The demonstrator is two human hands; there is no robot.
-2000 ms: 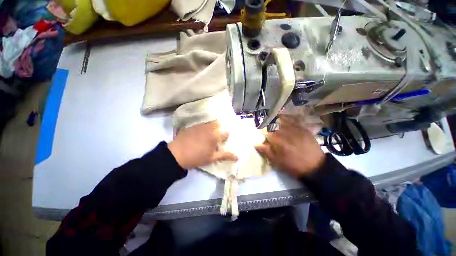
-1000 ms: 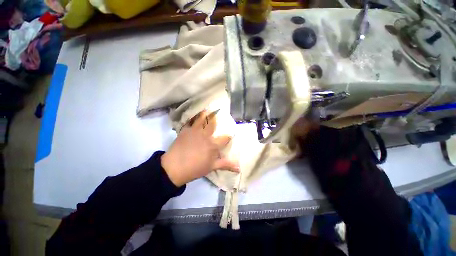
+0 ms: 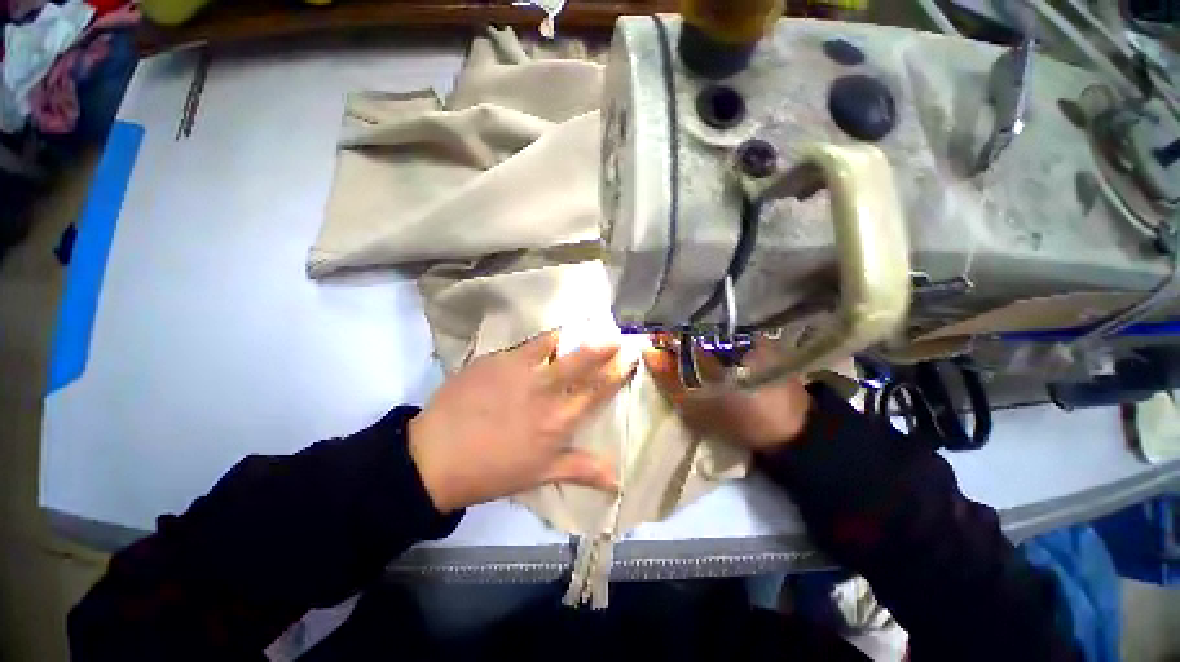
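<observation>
The beige garment piece [image 3: 472,175] lies folded left of the machine head and runs under the needle area. Narrow beige zipper tails [image 3: 590,570] hang over the table's front edge. My left hand [image 3: 511,427] lies spread on the cloth left of the seam, fingertips close to the needle. My right hand [image 3: 738,404] is on the cloth just right of the seam, partly hidden by the cream finger guard [image 3: 870,259]; whether it pinches the cloth cannot be told. The presser foot area [image 3: 692,352] is between and behind the fingertips, in bright lamp glare.
The grey-white sewing machine head [image 3: 802,194] fills the right side. Black-handled scissors [image 3: 955,401] lie right of my right hand. Blue tape [image 3: 97,259] is on the left of the white table [image 3: 233,349]. Cloth piles [image 3: 58,65] are at the upper left, blue cloth [image 3: 1081,582] at the lower right.
My right hand has come back from behind the finger guard onto the cloth beside the needle. My left hand's fingers have moved closer to the seam. The view has shifted nearer the machine.
</observation>
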